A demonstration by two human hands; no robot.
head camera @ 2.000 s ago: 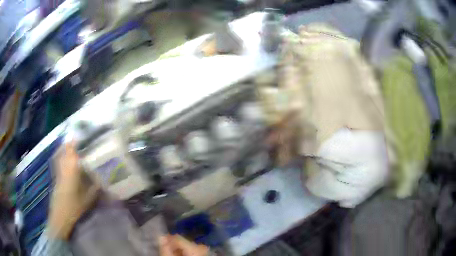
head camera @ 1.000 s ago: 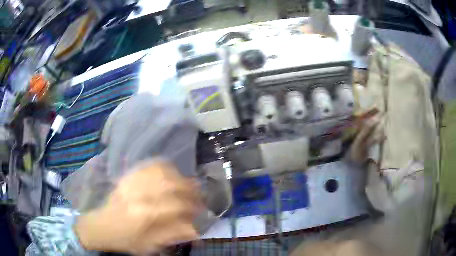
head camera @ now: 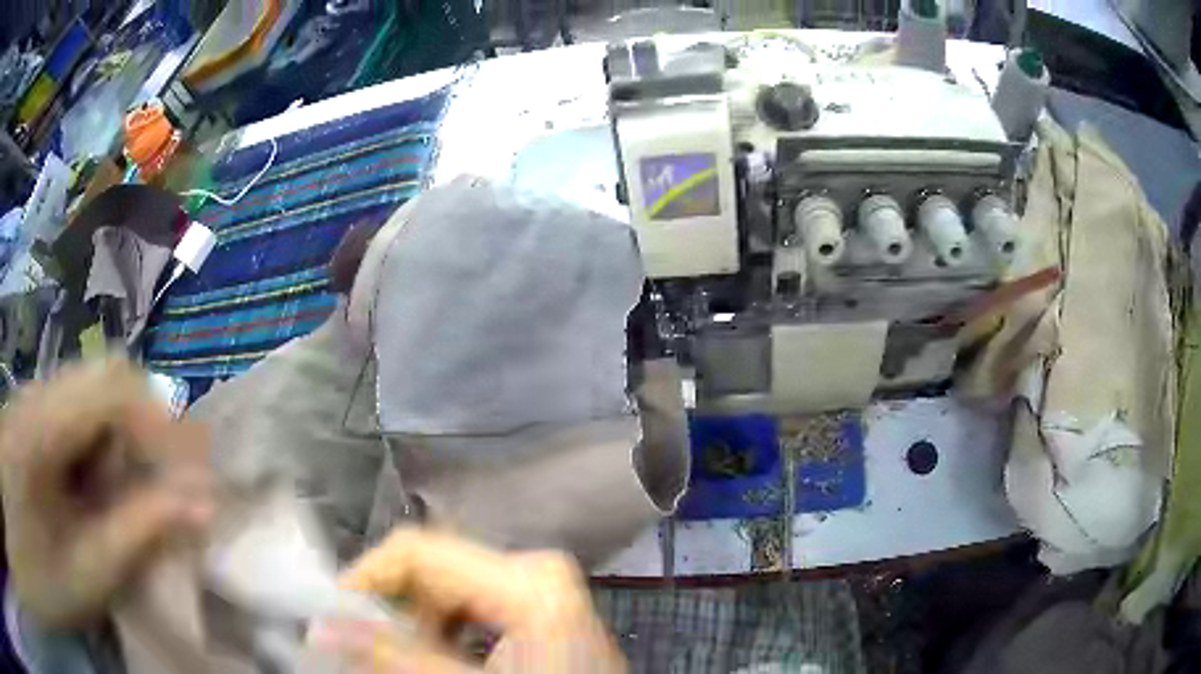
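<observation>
A large grey-brown garment panel (head camera: 283,421) lies over the table left of the overlock machine (head camera: 678,178). Its smoother grey part (head camera: 507,310) reaches the machine's needle area, with a serged-looking right edge. My left hand (head camera: 99,494) is blurred at the lower left, its fingers on brownish cloth. My right hand (head camera: 481,606) is at the bottom, partly cut off, its fingertips on a blurred pale cloth piece (head camera: 277,566) between the hands. Both hands are away from the needle area. The presser foot is hard to make out.
Striped blue cloth (head camera: 296,231) with a white cord and plug (head camera: 194,246) lies behind the panel. A blue tray (head camera: 830,464) holds thread trimmings below the machine head. Beige pieces (head camera: 1100,329) hang at the right, beside olive-green cloth (head camera: 1152,573). Thread cones (head camera: 1019,95) stand behind.
The view has shifted, with the machine now further right. The grey cloth, bunched under my left hand a second ago, now lies flatter. My left hand has moved left; my right hand shows more.
</observation>
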